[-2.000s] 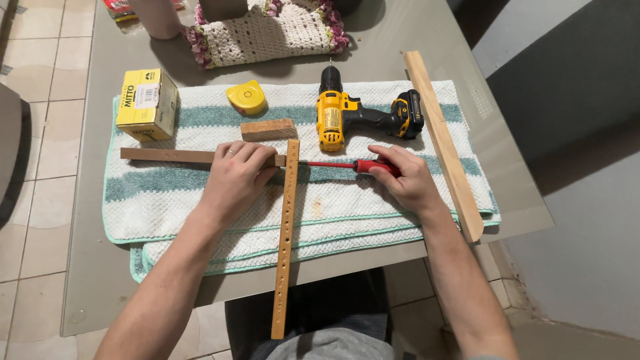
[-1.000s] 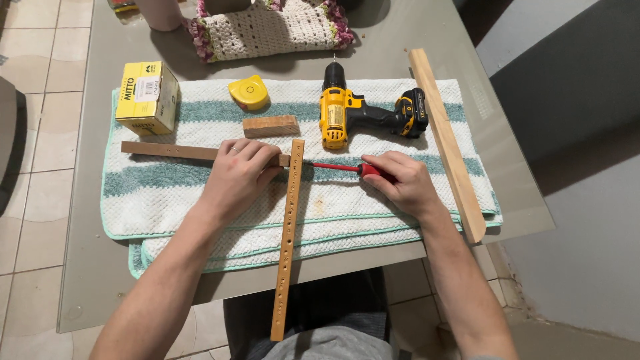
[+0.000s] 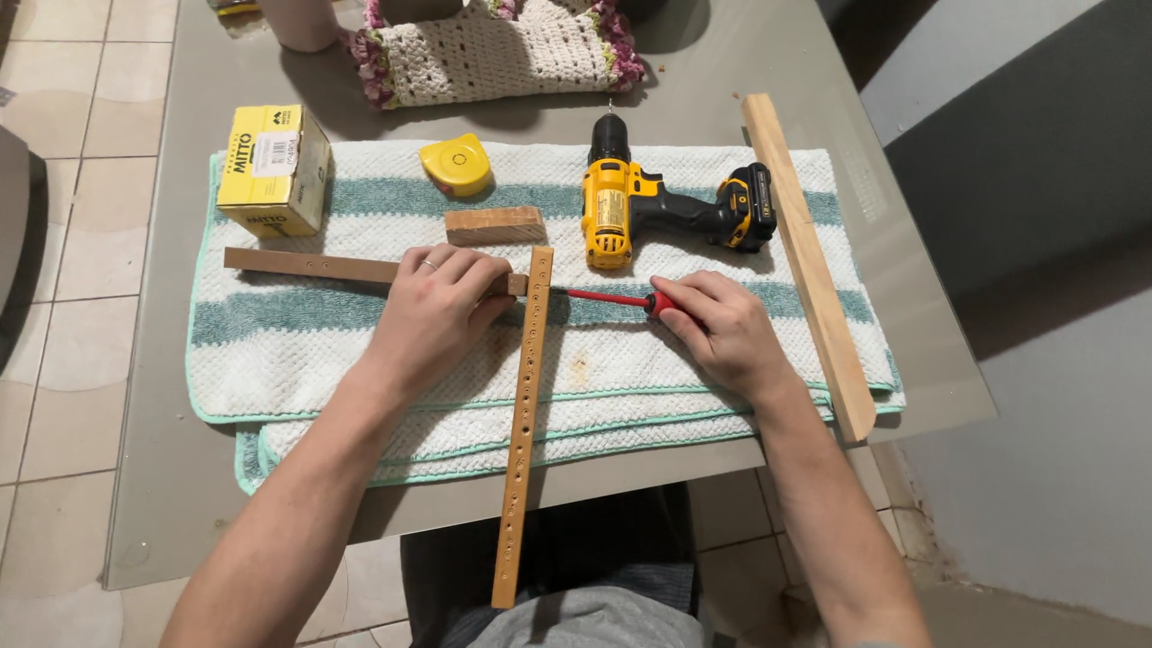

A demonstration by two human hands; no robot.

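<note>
My left hand [image 3: 445, 306] grips a brown wooden strip [image 3: 315, 264] near its right end, on a folded striped towel [image 3: 270, 360]. Against that end stands a lighter wooden strip [image 3: 526, 396] with a row of holes, lying crosswise and reaching past the table's front edge. My right hand [image 3: 715, 328] holds the red handle of a screwdriver [image 3: 607, 298], whose shaft points left at the holed strip near its upper end. The screwdriver's tip is hidden at the strip. A short wooden block [image 3: 495, 226] lies just above the joint.
A yellow and black cordless drill [image 3: 661, 202] lies on the towel, beside a long pale wooden bar [image 3: 810, 270] at the right. Farther left are a yellow tape measure [image 3: 457, 166] and a yellow cardboard box [image 3: 274, 171]. A crocheted cloth [image 3: 504, 54] is at the back of the glass table [image 3: 162, 432].
My right hand's fingers have shifted around the screwdriver handle. My left hand stays on the brown strip, and the pieces of wood keep their places.
</note>
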